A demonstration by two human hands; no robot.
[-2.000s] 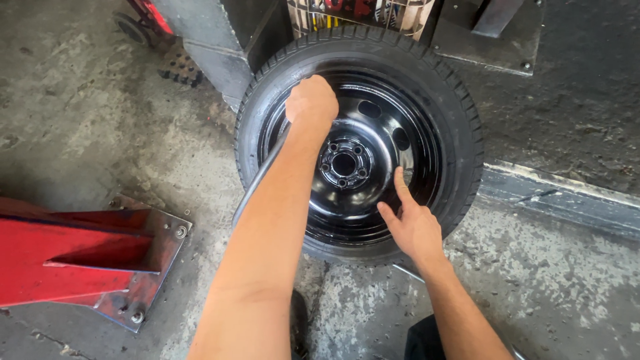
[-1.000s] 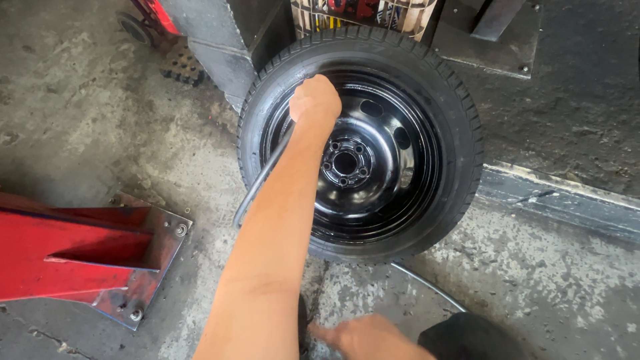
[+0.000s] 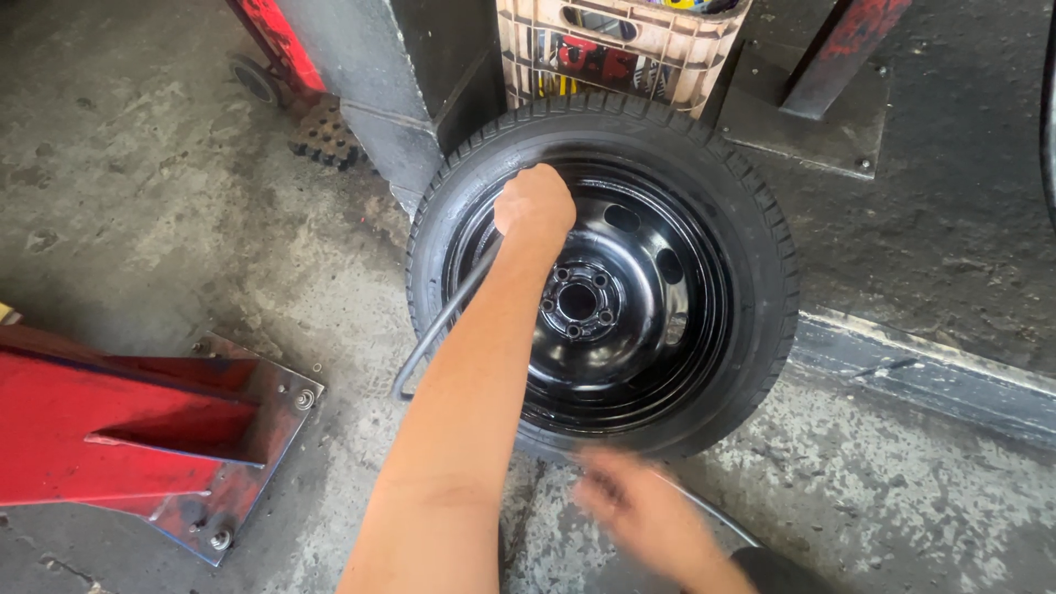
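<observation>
A black steel wheel rim (image 3: pixel 610 363) with its tyre (image 3: pixel 763 272) lies on the concrete floor. My left hand (image 3: pixel 535 202) is closed on the end of a grey hose (image 3: pixel 450 309) at the rim's upper left edge; the hose's end is hidden by the hand. The hose bends down past the tyre's left side and behind my forearm. My right hand (image 3: pixel 627 499), blurred, is by the tyre's lower edge, near a thin hose (image 3: pixel 718 513) on the floor; nothing can be made out in it.
A plastic crate (image 3: pixel 635 37) with assorted items stands behind the tyre, beside a dark pillar (image 3: pixel 384 91). At the left a red steel post base (image 3: pixel 165 429) is bolted down. Another bolted post (image 3: pixel 833 66) stands upper right, above a raised ledge (image 3: pixel 924 375).
My right hand left the rim, dropped to the bottom of the view, and has since moved up and right to the tyre's lower edge. My left hand has stayed at the rim's upper left.
</observation>
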